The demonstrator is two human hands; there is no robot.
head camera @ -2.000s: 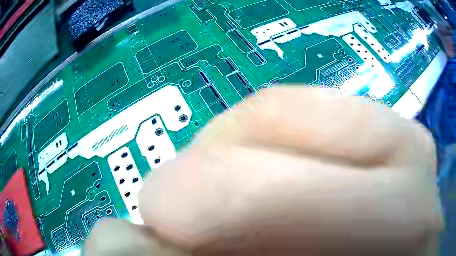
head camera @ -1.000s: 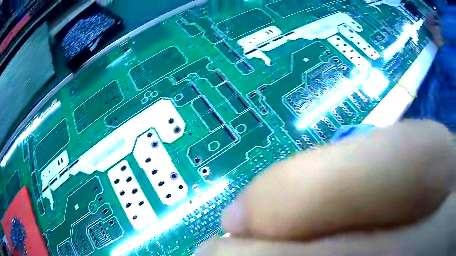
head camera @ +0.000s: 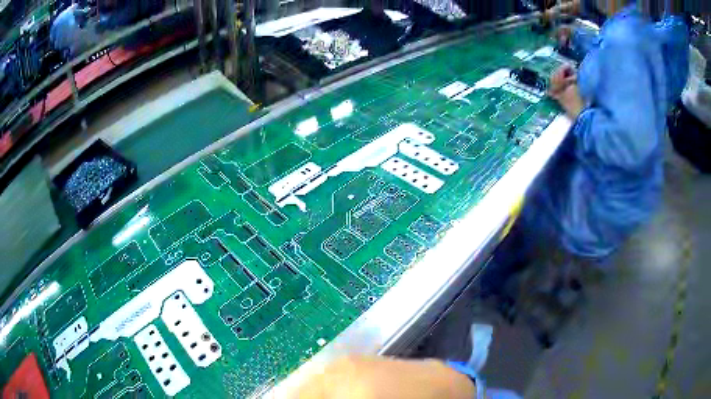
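A large green printed circuit board (head camera: 327,204) with whitish pads and dark holes lies along the bench, with a like board pattern nearer the wearer. My right hand (head camera: 366,379) is at the bottom edge, over the board's near metal edge, with a blue band around the wrist. Its fingers are cut off by the picture's edge, so I cannot tell what they hold. My left hand is out of the picture. A red pad (head camera: 27,380) shows at the lower left corner; no small parts can be made out on it.
A black bin (head camera: 93,184) of silver-grey bits stands behind the board, beside a pale green slab (head camera: 27,218). A farther black tray (head camera: 334,48) holds shiny pieces. A person in a blue smock (head camera: 624,140) works at the board's right end. Metal edging (head camera: 468,261) borders the bench.
The view has tilted up and swung right, showing more bench, the other person and the floor. My right hand, earlier large over the board with finger and thumb together, is now low at the bottom edge.
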